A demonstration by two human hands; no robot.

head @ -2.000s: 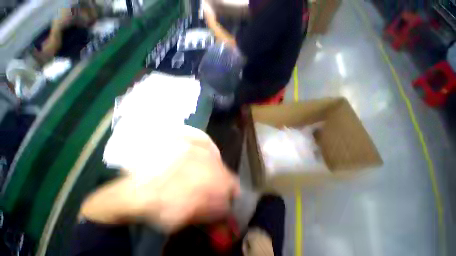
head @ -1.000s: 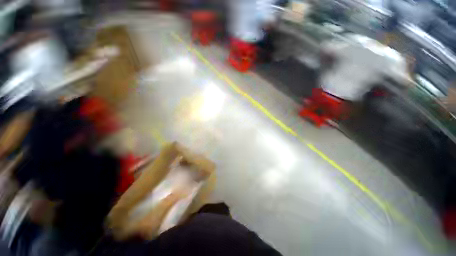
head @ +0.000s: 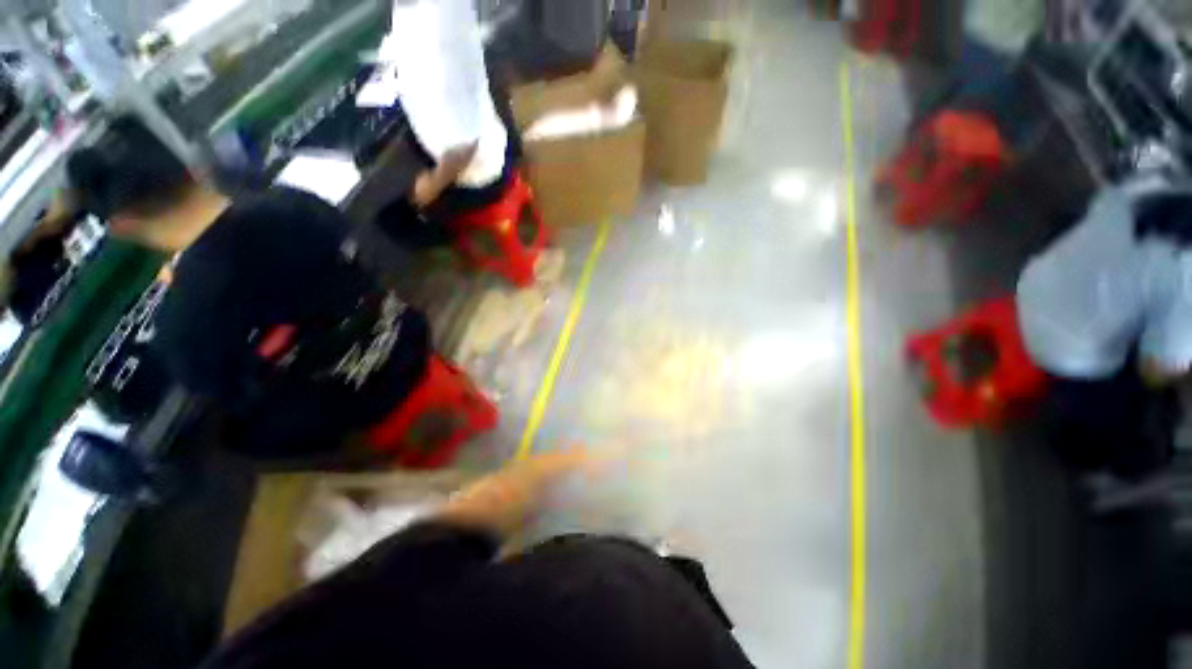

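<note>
A blurred hand, which looks like my left hand [head: 516, 488], reaches from a dark sleeve at the lower middle, over the right side of an open cardboard box [head: 256, 555]. Its fingers point right, and blur hides whether they hold anything. White scrap [head: 350, 523] lies in the box, partly hidden by my sleeve. My right hand is not in view.
A person in black [head: 288, 307] sits close ahead on the left, on a red stool [head: 438, 416]. The bench with a white sheet stack [head: 50, 536] runs along the left. More boxes [head: 575, 170] stand beyond. Other seated people are at right.
The view has swung right from the bench to the aisle, then partly back left. The large white sheets and the hand seen over them are gone; a hand now shows by the box.
</note>
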